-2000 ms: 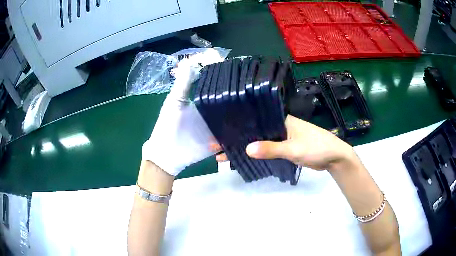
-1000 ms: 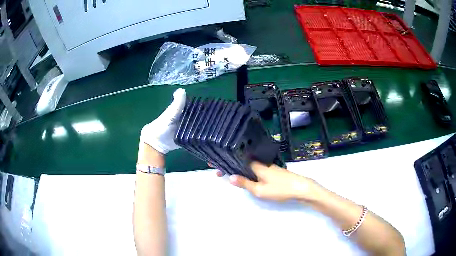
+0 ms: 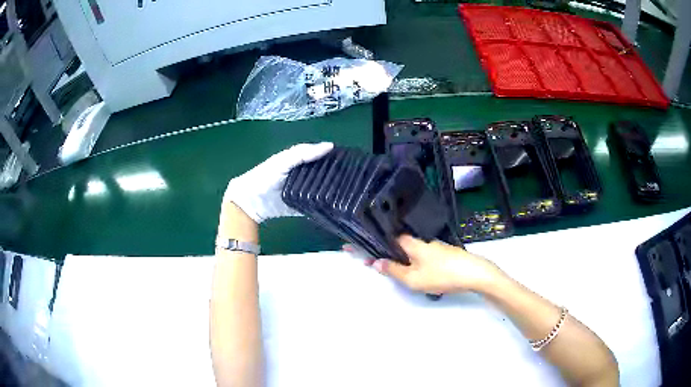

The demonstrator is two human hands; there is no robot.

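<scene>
A fanned stack of black housings [image 3: 341, 189] is held between my hands over the edge of the white sheet. My left hand [image 3: 274, 181], in a white glove, grips its left end. My bare right hand [image 3: 436, 264] holds the right end from below, with the thumb at the front housing's face. The front housing leans back and shows its flat side with round holes. Some fingers are hidden behind the stack. A row of housings [image 3: 523, 168] with window cut-outs and yellow marks lies on the green surface behind, its left end partly covered by the stack.
A black strip [image 3: 380, 125] stands at the row's left end. A clear plastic bag [image 3: 303, 91] and a red tray [image 3: 561, 57] lie behind. A single black piece [image 3: 635, 160] lies at the right. A black tray [image 3: 670, 280] is at the right edge, on the white sheet [image 3: 341, 332].
The stack has tilted from upright to leaning and fanned, with the front housing now angled outward. Both hands have lowered with it, uncovering the row behind.
</scene>
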